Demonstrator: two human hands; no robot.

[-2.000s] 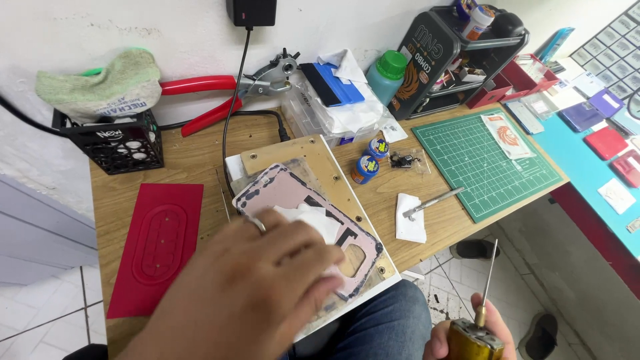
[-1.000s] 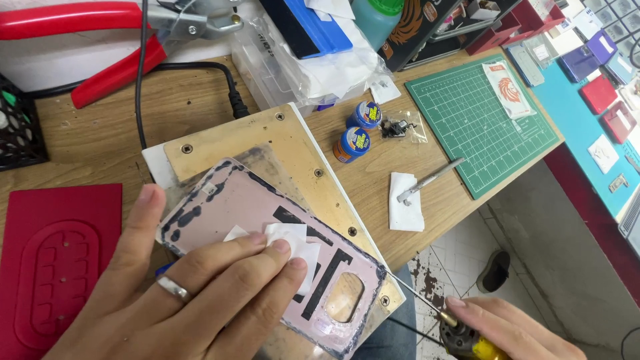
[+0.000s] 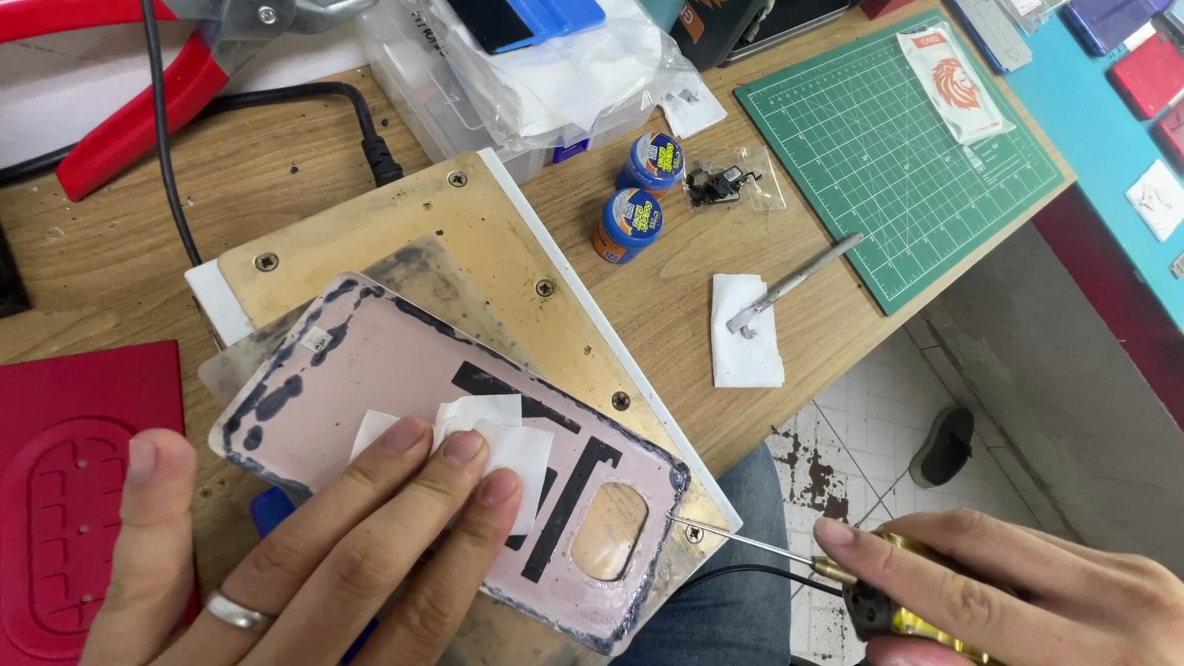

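Note:
My left hand (image 3: 370, 546) presses a folded white paper wipe (image 3: 499, 444) with its fingertips on the inside of a pink phone back cover (image 3: 416, 351). Dark adhesive residue lines the cover's edges, and black strips and an oval camera opening show on it. My right hand (image 3: 999, 583) grips a corded tool with a yellow and black handle (image 3: 874, 606); its thin metal tip (image 3: 740, 541) touches the cover's edge near the camera opening. Beneath the cover lies a metal heating plate (image 3: 490, 231) with screws, with a stained translucent sheet (image 3: 435, 287) between them.
Two blue jars (image 3: 629, 225), a small bag of black parts (image 3: 721, 183) and a metal tool (image 3: 795, 282) on folded paper (image 3: 740, 356) lie beyond the plate. A green cutting mat (image 3: 906, 176) is at right, red-handled pliers (image 3: 148, 111) at upper left, a red mat (image 3: 83, 398) at left.
The tool in my right hand has moved from beside the bench to the cover's edge. My left hand stays on the wipe. The view has moved closer to the cover.

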